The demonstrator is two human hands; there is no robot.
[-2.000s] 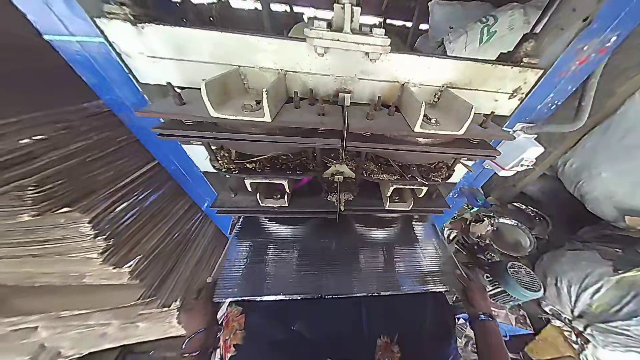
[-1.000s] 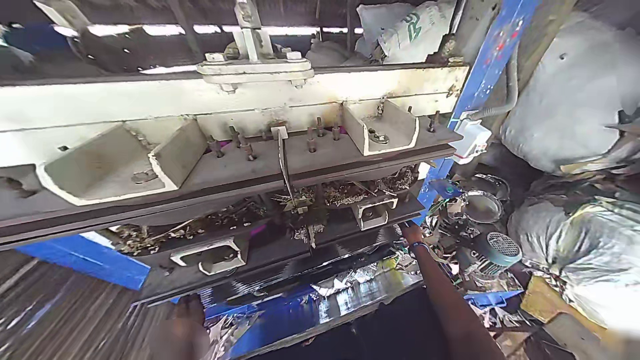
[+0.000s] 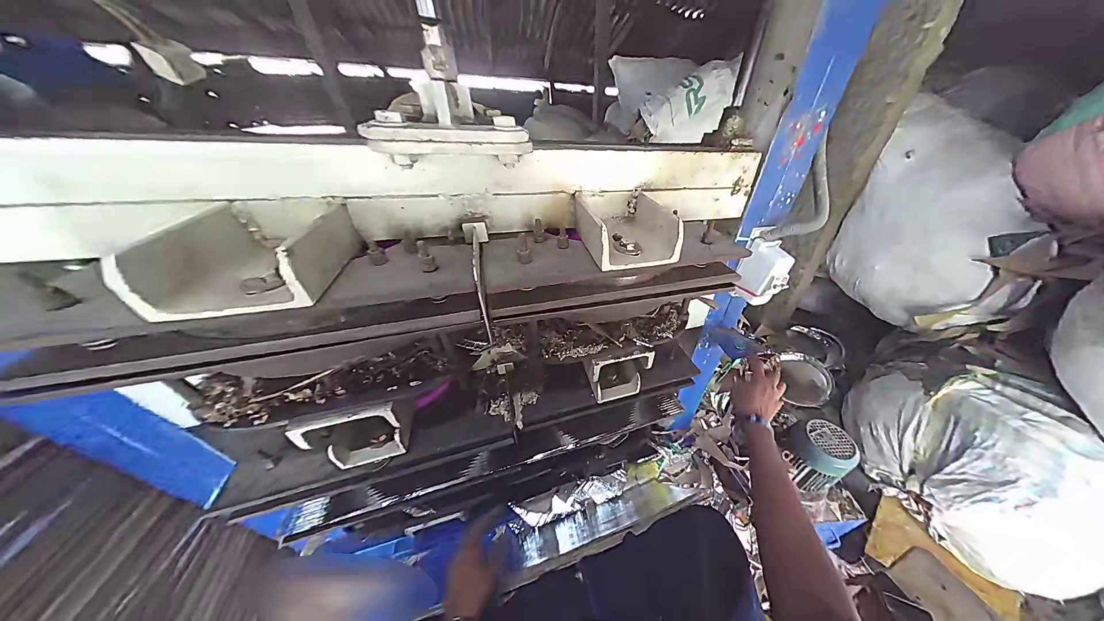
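A large press with a white steel beam (image 3: pixel 483 177) and dark flat plates (image 3: pixel 535 285) fills the middle of the view. Beneath the plates, a ridged metal sheet (image 3: pixel 483 457) lies tilted, its left end low. My right hand (image 3: pixel 757 390), with a band at the wrist, is raised beside the press's blue post (image 3: pixel 798 147), at some scrap; whether it grips anything does not show. At the bottom, my left hand (image 3: pixel 473 565) is blurred, in front of the shiny lower metal edge (image 3: pixel 604 522); its fingers cannot be made out.
A green ribbed motor (image 3: pixel 824 448) stands among scraps at the right. Large stuffed sacks (image 3: pixel 931 216) are piled beyond it. A white switch box (image 3: pixel 763 269) is fixed to the blue post. Brown debris (image 3: pixel 336 379) lies between the press plates.
My right hand has moved up and away from the metal sheet's side, to beside the blue post. The ridged sheet, out in front earlier, now sits under the plates. The view has swung right.
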